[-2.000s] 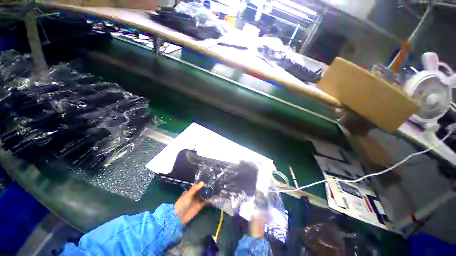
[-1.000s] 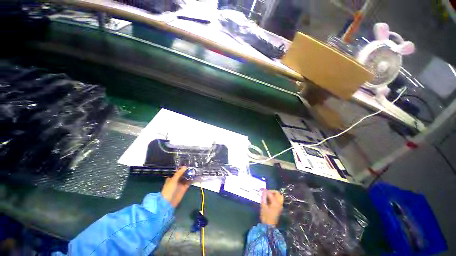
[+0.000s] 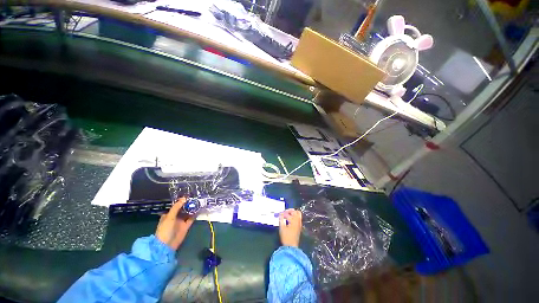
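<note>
A black plastic assembly (image 3: 142, 183) with a slotted bar along its front edge lies on a white sheet (image 3: 121, 171), partly under crinkled clear film. My left hand (image 3: 174, 226) holds the bar's front edge, fingertips at a round dark part (image 3: 192, 205). A small bright display screen (image 3: 260, 212) with a dark blue edge lies flat at the assembly's right end. My right hand (image 3: 291, 227) has its fingers pinched at the screen's right edge. A yellow cable (image 3: 214, 237) with a dark blue-black connector (image 3: 210, 259) hangs at the bench front.
Bagged dark parts (image 3: 29, 148) and bubble wrap (image 3: 65, 207) lie left. Clear bags (image 3: 348, 237) lie right of my right hand. A blue bin (image 3: 437, 231) stands lower right. Printed sheets (image 3: 328, 157), a cardboard box (image 3: 337, 64) and a fan (image 3: 397, 59) with white cord are beyond.
The view has shifted right. The display screen, tilted and blurred in my right hand earlier, now lies flat at the assembly's right end. My left hand has stayed at the round part.
</note>
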